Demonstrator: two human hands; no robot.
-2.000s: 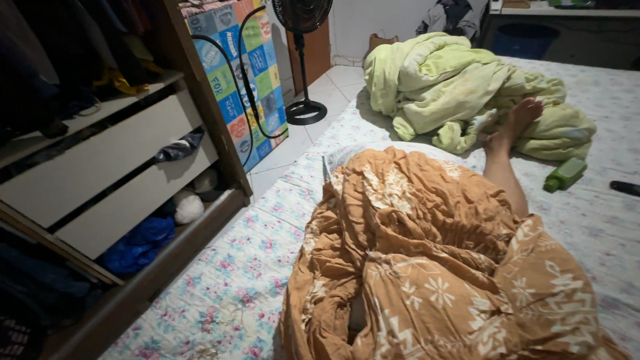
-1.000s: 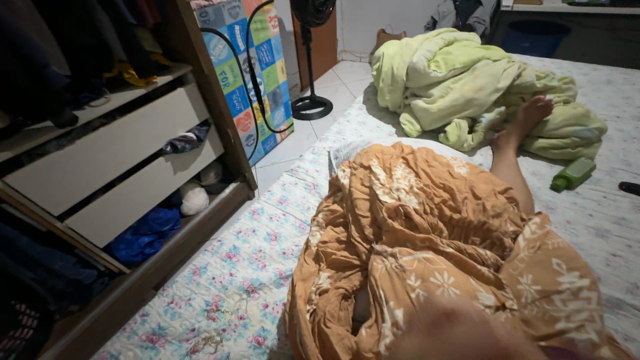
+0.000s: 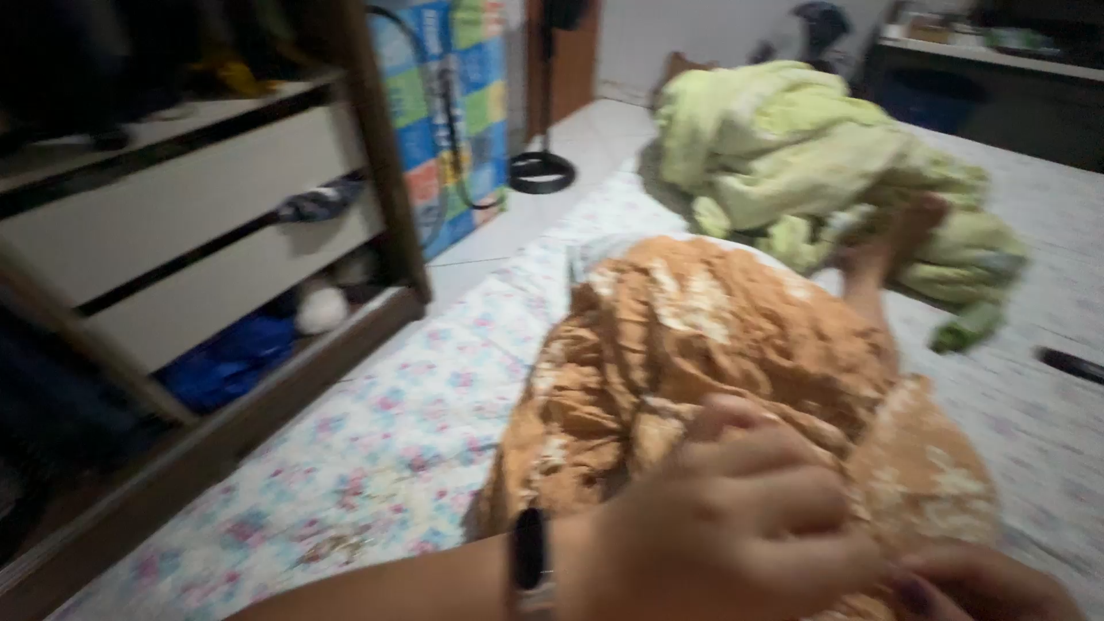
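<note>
My left hand, with a dark band on its wrist, is raised over the orange-brown patterned cloth with its fingers curled. Blur hides whether anything is between them. At the bottom right edge my right hand shows only partly, its fingertips close to the left hand's fingers; what it holds cannot be told. The cloth lies bunched over my lap, and a bare foot and shin extend beyond it against a crumpled light green blanket.
A floral bed sheet spreads beneath. A green bottle and a dark object lie at right. At left stands an open wardrobe with drawers; behind are a patterned colourful panel and a black fan base.
Both hands have come into view at the bottom; two seconds ago neither showed. One second ago only a blurred patch of skin was over the cloth.
</note>
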